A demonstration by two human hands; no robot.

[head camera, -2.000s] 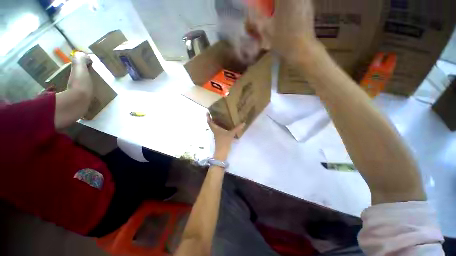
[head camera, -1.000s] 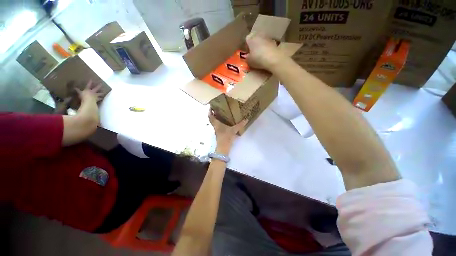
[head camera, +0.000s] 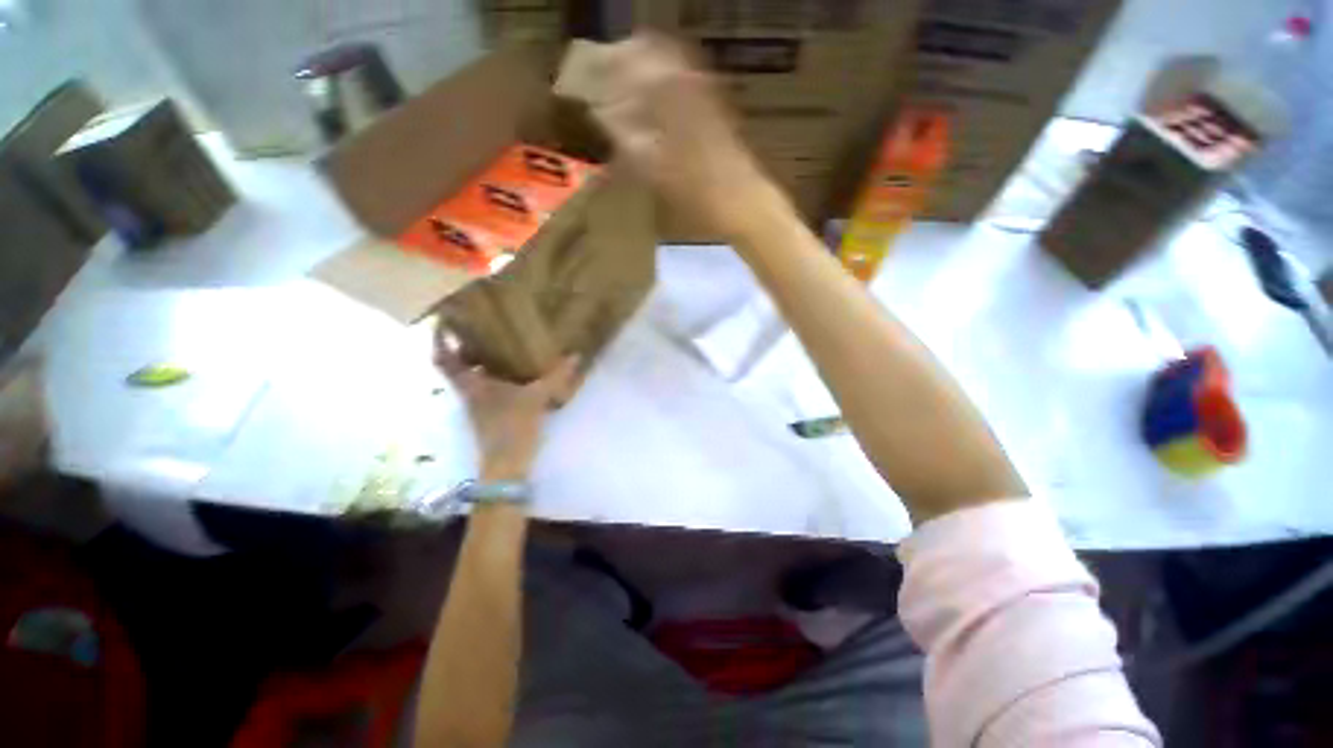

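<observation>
An open brown inner carton (head camera: 592, 263) stands tilted on the white bench, its flaps spread. Three orange retail box tops (head camera: 507, 202) with black handles show in a row inside it. My left hand (head camera: 504, 402) grips the carton's near lower corner, thumb and fingers spread around it. My right hand (head camera: 665, 117) is blurred above the carton's far right side, at a raised pale flap (head camera: 585, 70); whether its fingers grip the flap is unclear.
An orange box (head camera: 895, 183) stands before large brown cartons (head camera: 760, 110). A folded white paper (head camera: 735, 336) lies right of the inner carton. A tape dispenser (head camera: 1194, 414) and open carton (head camera: 1118, 205) are at right. A small carton (head camera: 154, 173) and metal kettle (head camera: 348, 88) are at left.
The view has turned right. My right hand has moved from the orange box tops to the raised far flap. My left hand still holds the near corner.
</observation>
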